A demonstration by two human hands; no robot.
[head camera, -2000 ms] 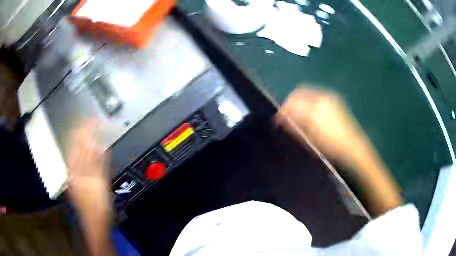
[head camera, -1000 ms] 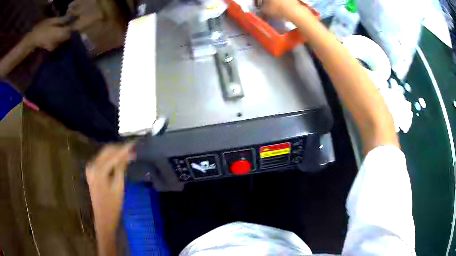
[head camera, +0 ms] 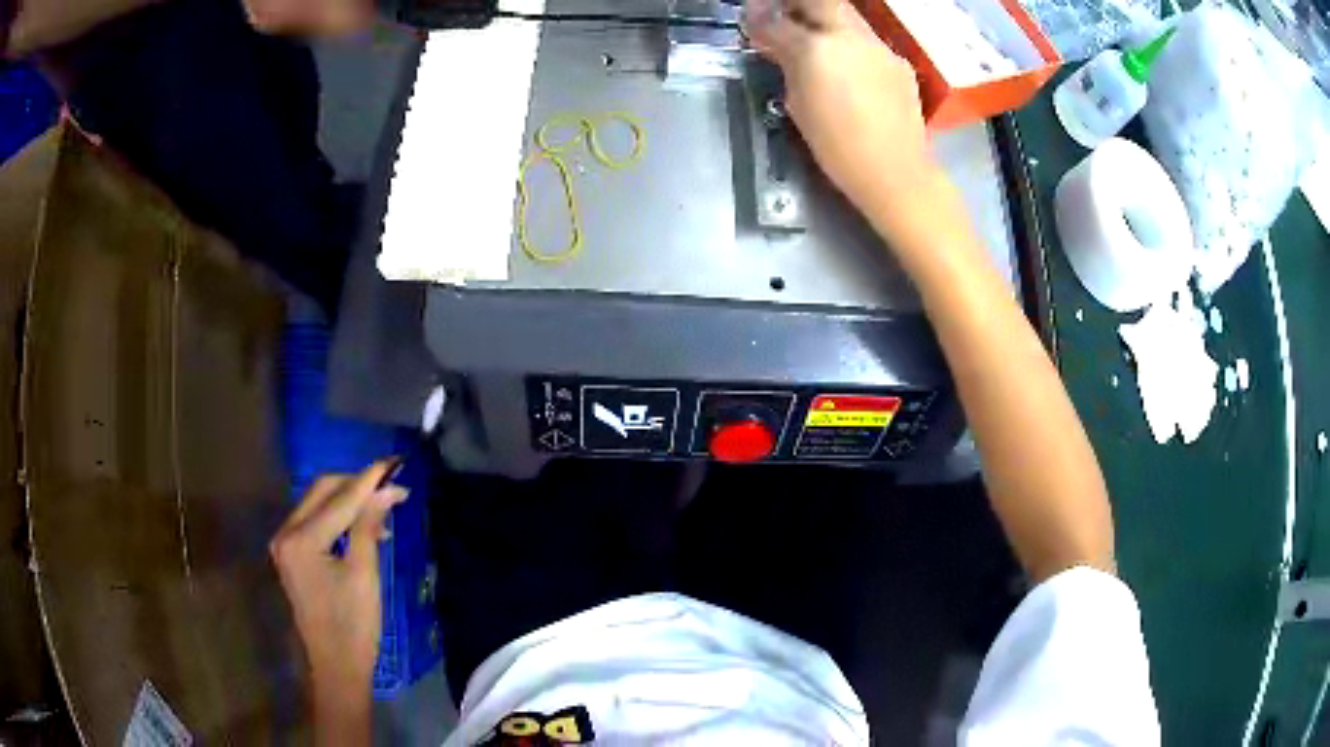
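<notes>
My left hand [head camera: 339,547] is at the lower left, in front of the machine table. It pinches a dark rod [head camera: 391,470] whose small pale disc [head camera: 435,409] points up. My right hand [head camera: 846,95] reaches to the top edge, fingertips at the clear fixture [head camera: 703,56]. What its fingertips hold cannot be made out. Another black-handled rod [head camera: 584,18] lies crosswise at the top, its thick grip at left and its other end by my right fingertips. The slotted clamp bar [head camera: 773,183] is below the fixture. The orange-red parts box [head camera: 995,97] is right of my hand.
On the machine table [head camera: 656,241] are yellow rubber bands [head camera: 551,212] and a white strip [head camera: 455,161]. The red button [head camera: 741,441] is in front. A dropper bottle [head camera: 1101,99], tape roll [head camera: 1123,222] and plastic bag [head camera: 1233,139] are at right. Another person's hand [head camera: 309,15] is upper left.
My right hand has moved from the parts box left to the fixture. My left hand has moved slightly right and down. The view has shifted, and the rod across the top now shows.
</notes>
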